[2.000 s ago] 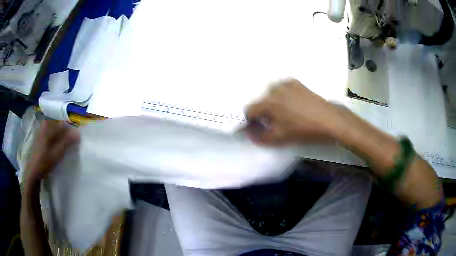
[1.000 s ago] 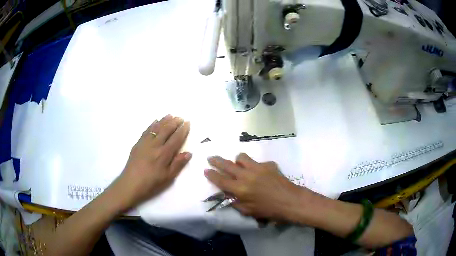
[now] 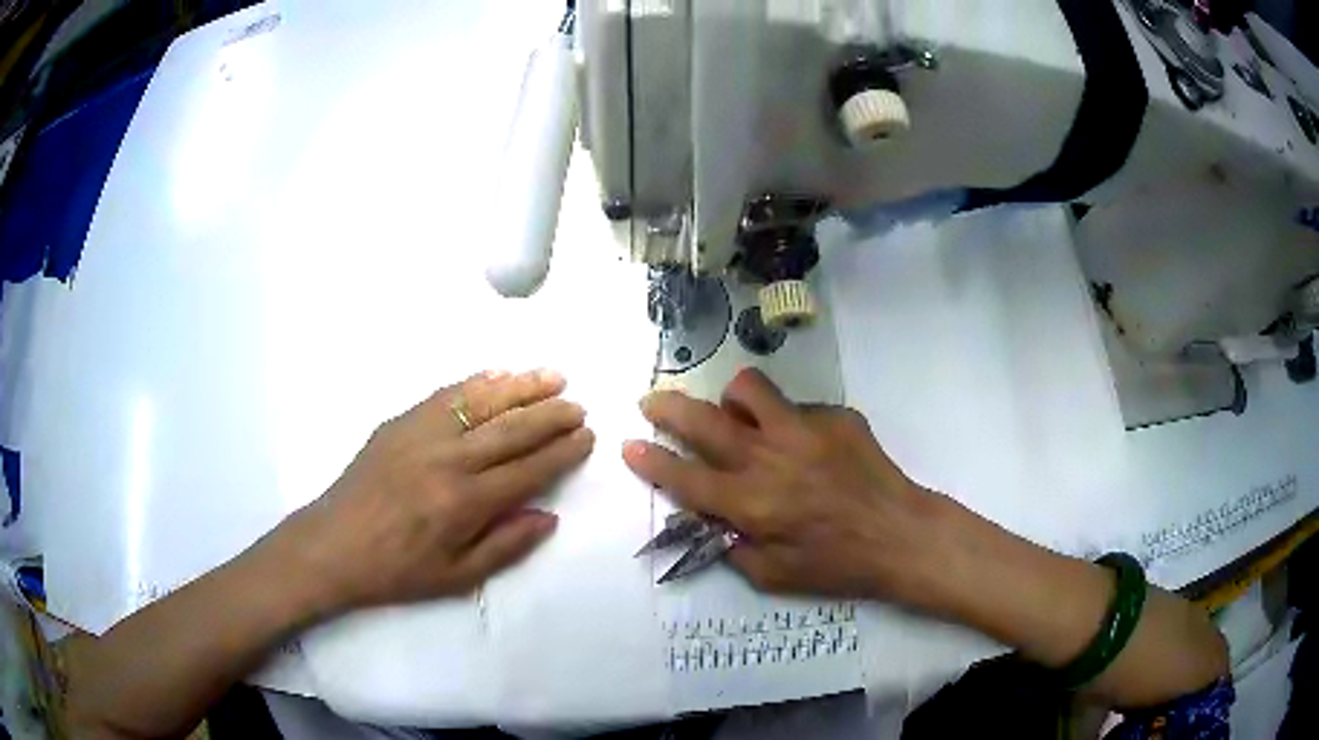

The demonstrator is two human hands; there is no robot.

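A white fabric piece [image 3: 564, 622] lies on the white table in front of the needle and hangs over the front edge. My left hand [image 3: 449, 492] lies flat on it, fingers towards the presser foot, a ring on one finger. My right hand [image 3: 767, 492] rests right of the fabric's edge, fingertips just below the needle plate [image 3: 694, 321], and holds thread snips [image 3: 692, 547] under the palm, blades pointing left. The presser foot [image 3: 661, 297] is above my fingertips. Whether the fabric reaches under it is hard to tell.
The white sewing machine head [image 3: 767, 116] stands over the upper right. A white rounded tube [image 3: 532, 188] hangs left of the needle. A second white cloth [image 3: 962, 347] lies under the machine arm. Blue cloth [image 3: 87, 174] is at the far left. A printed ruler scale [image 3: 760, 638] runs along the front.
The view has come closer to the needle area. Both hands have moved up with the fabric to just in front of the presser foot. Two seconds ago the fabric was held in the air at the left.
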